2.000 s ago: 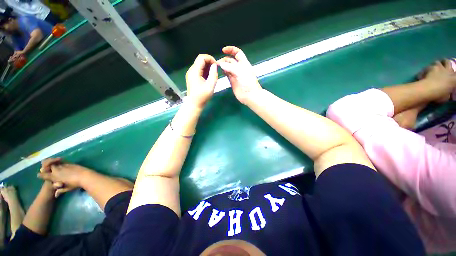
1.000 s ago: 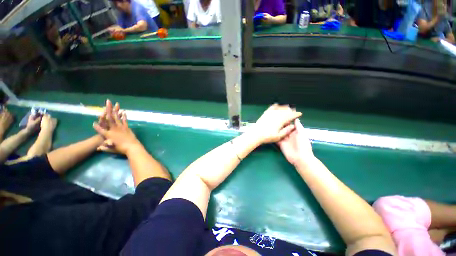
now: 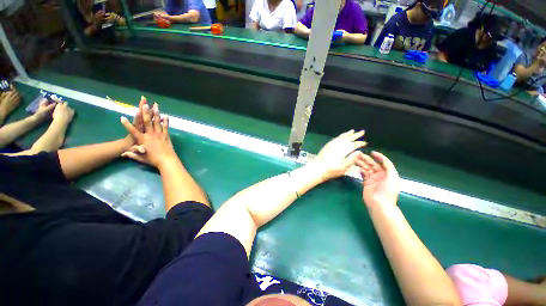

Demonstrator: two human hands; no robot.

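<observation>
My left hand (image 3: 341,154) is over the edge strip, palm down, fingers spread and empty. A thin bracelet (image 3: 294,184) is on that wrist. My right hand (image 3: 381,179) is just to the right, palm turned up, fingers apart and slightly curled, empty. The fingertips of the two hands are close together; I cannot tell if they touch. Both forearms reach over the glossy green bench top (image 3: 311,239). The worn white edge strip (image 3: 239,138) runs below the hands.
A slanted grey-white post (image 3: 309,80) rises left of my hands. Beyond the strip is the dark conveyor (image 3: 239,89). Neighbours' hands (image 3: 149,134) are at the left, a pink sleeve (image 3: 478,285) at the right. Across are people, a white bottle (image 3: 387,44) and blue items (image 3: 416,56).
My hands were clasped together a second ago and have come apart. The view has tilted and shows more of the far bench.
</observation>
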